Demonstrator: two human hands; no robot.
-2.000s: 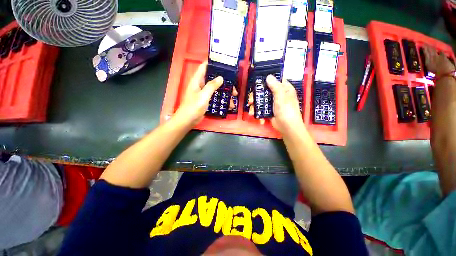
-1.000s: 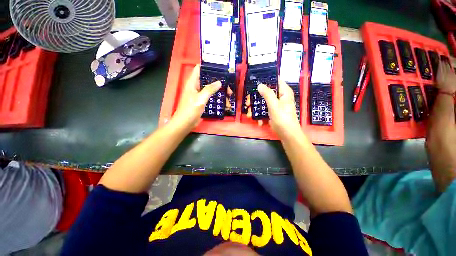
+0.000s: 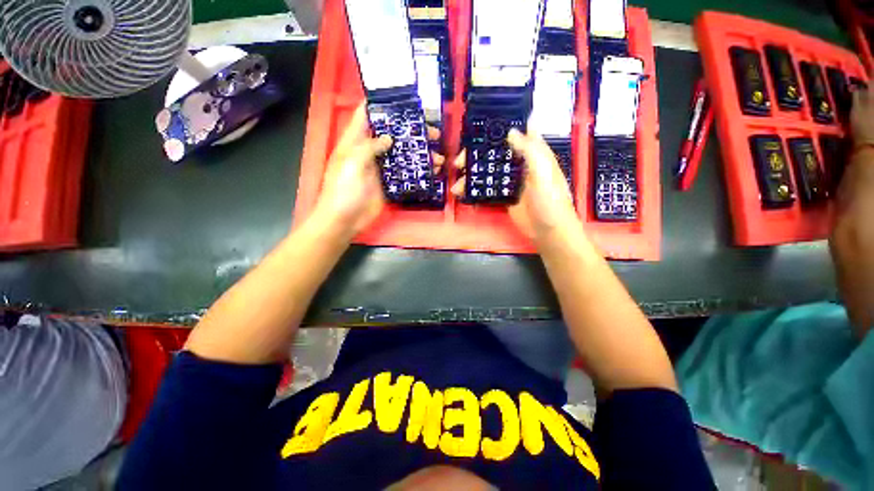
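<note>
My left hand (image 3: 356, 177) grips an open flip phone (image 3: 402, 153), its thumb at the left edge of the keypad. The phone leans to the left, with a bright white screen. My right hand (image 3: 539, 187) grips a second open flip phone (image 3: 494, 158), which is upright, its thumb at the upper right of the keypad. Both phones are above the red phone tray (image 3: 383, 236). More open phones with lit screens lie in the tray, one at its right side (image 3: 616, 139). The upper ends of the held phones are cut off by the picture's top edge.
A desk fan (image 3: 91, 38) and a cartoon-patterned pouch (image 3: 213, 107) on a white base stand left. Red pens (image 3: 694, 134) lie right of the tray. A neighbour's red tray (image 3: 743, 225) holds closed phones, with a neighbour's arm (image 3: 853, 201) over it. Another red tray (image 3: 43, 192) is far left.
The left-held phone has tilted to the left, apart from the right-held one, which is now straighter. My left thumb has moved from the middle of the keypad to its left edge.
</note>
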